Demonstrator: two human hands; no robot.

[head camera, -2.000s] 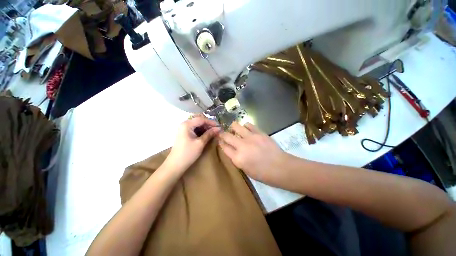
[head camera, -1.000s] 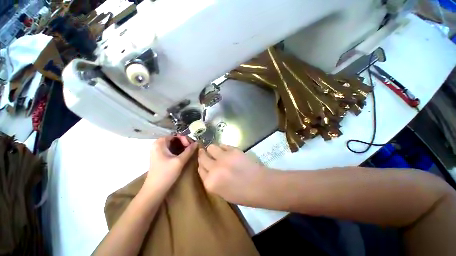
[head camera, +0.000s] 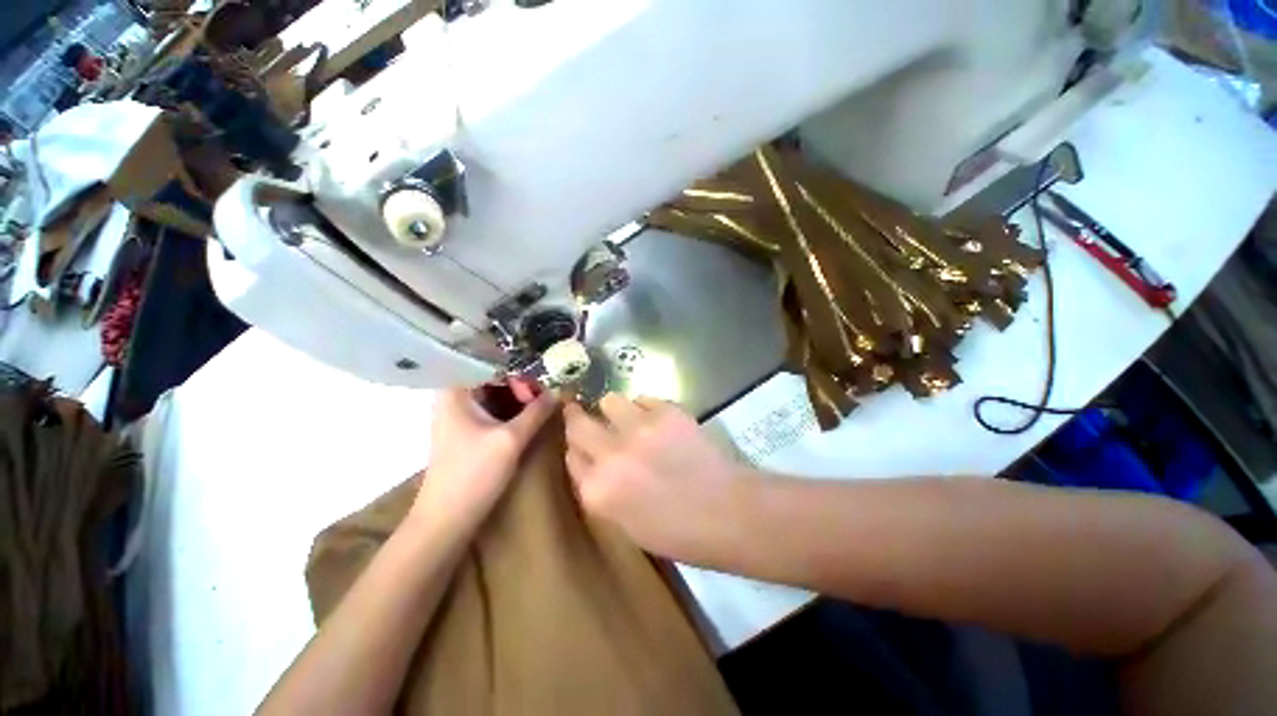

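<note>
The tan-brown bag panel lies over the table's front edge and narrows up to the needle area. My left hand pinches its top edge on the left side. My right hand holds the same edge just to the right, fingertips near the presser foot. The fingertips of both hands almost meet; the needle and the exact sewing spot are hidden. The white sewing machine stands over them, with a bright light spot on its metal bed.
A zipper bundle lies under the machine arm. Right of it are a red and black tool and a black cord. A stack of dark brown panels is at the left edge. Scraps are upper left; a blue bin is below right.
The view has shifted, so the machine and hands appear lower and further left than two seconds ago. Both hands keep their hold on the panel at the needle area, with little change in pose.
</note>
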